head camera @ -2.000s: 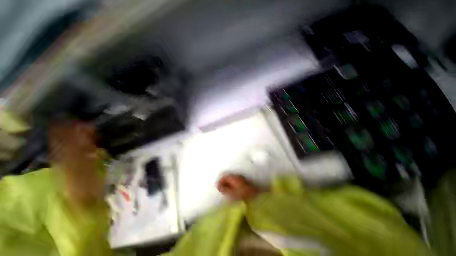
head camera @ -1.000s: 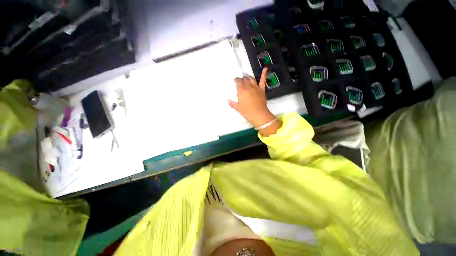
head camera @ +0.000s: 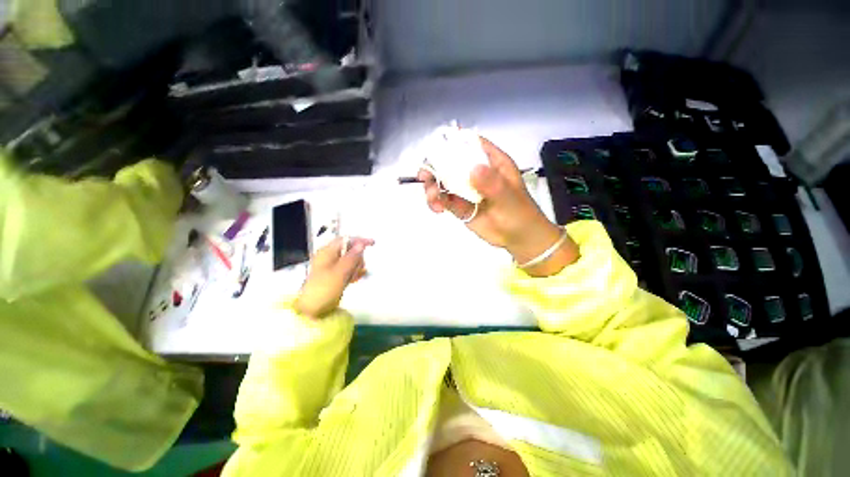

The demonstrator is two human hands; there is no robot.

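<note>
My right hand (head camera: 499, 200) is raised over the white sheet (head camera: 438, 279) and grips a bright white block (head camera: 457, 160), overexposed so its shape is unclear. A thin white cord loops below the block near my fingers. My left hand (head camera: 334, 270) is low over the sheet's left part, fingers bent; whether it holds anything small cannot be told. A black tray (head camera: 652, 233) with rows of green-glinting, rounded square pieces (head camera: 692, 306) lies to the right of my right hand.
A smartphone (head camera: 290, 234) lies left of my left hand, with small tools and a purple bit (head camera: 237, 224) beyond. Dark stacked trays (head camera: 289, 140) stand behind. Another person's yellow sleeve (head camera: 93, 242) reaches in at left. A small bottle (head camera: 216, 191) stands near it.
My right hand has left the tray's edge and is now raised with the white block gripped. My left hand has come into view over the sheet. The view has shifted.
</note>
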